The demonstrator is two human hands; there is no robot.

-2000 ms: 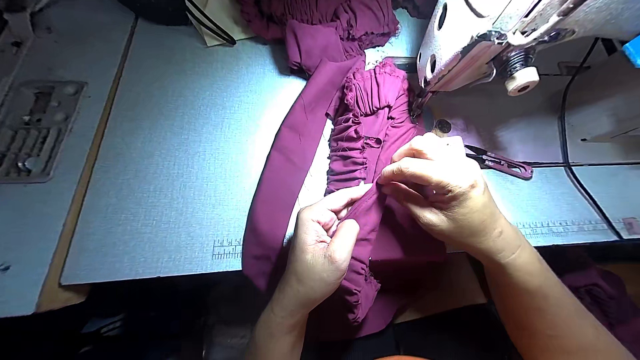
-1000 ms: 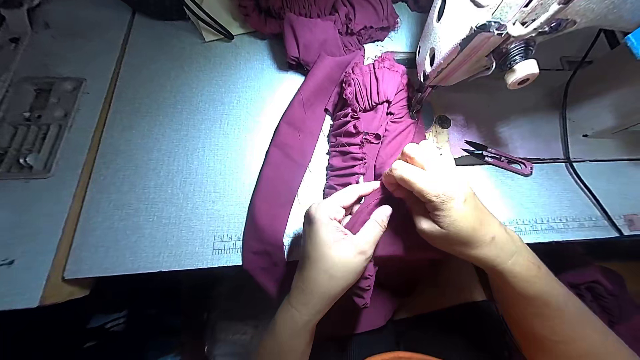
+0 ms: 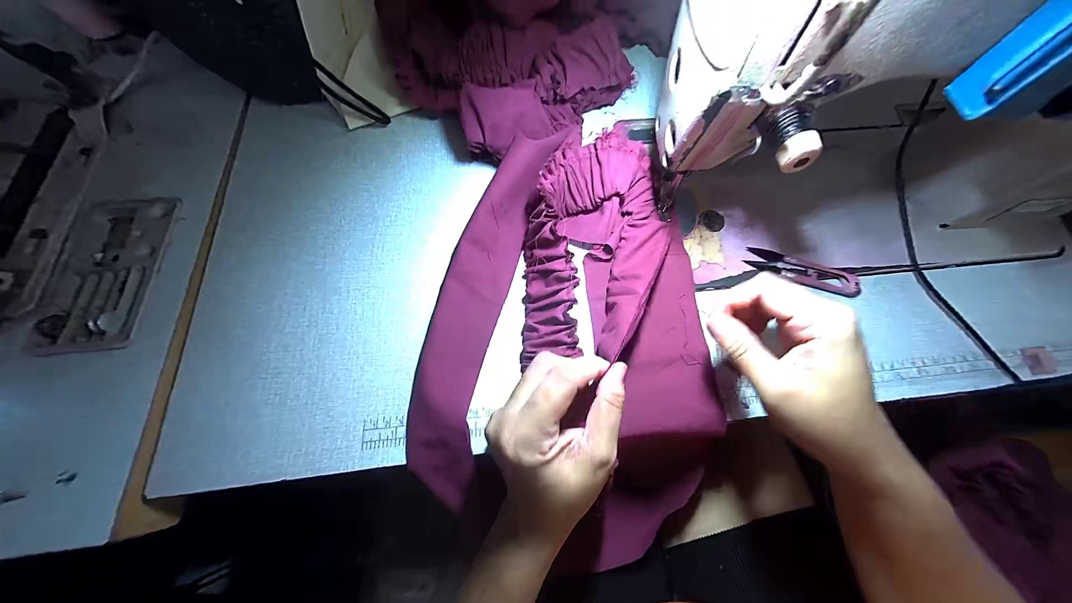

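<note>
Maroon gathered fabric (image 3: 662, 352) lies on the sewing table, its upper end by the needle area of a sewing machine (image 3: 712, 109). Between thumb and forefinger my left hand (image 3: 557, 427) pinches a folded edge of this fabric near the table's front. My right hand (image 3: 791, 360) is off the fabric, just to its right, with thumb and fingertips curled toward each other; whether a thread is between them cannot be made out. A long flat maroon strip (image 3: 469, 310) runs down the left side and over the front edge. Thread snips (image 3: 804, 272) lie just beyond my right hand.
More gathered maroon fabric (image 3: 536, 59) is heaped behind. A black cable (image 3: 909, 209) crosses the table at right, near a small dark round object (image 3: 711, 220). Another machine's metal plate (image 3: 109, 272) is at far left. Printed ruler marks (image 3: 383, 434) run along the front edge.
My right hand has let go of the fabric and moved right, away from my left hand. My left hand has shifted toward the front edge, still pinching the fabric.
</note>
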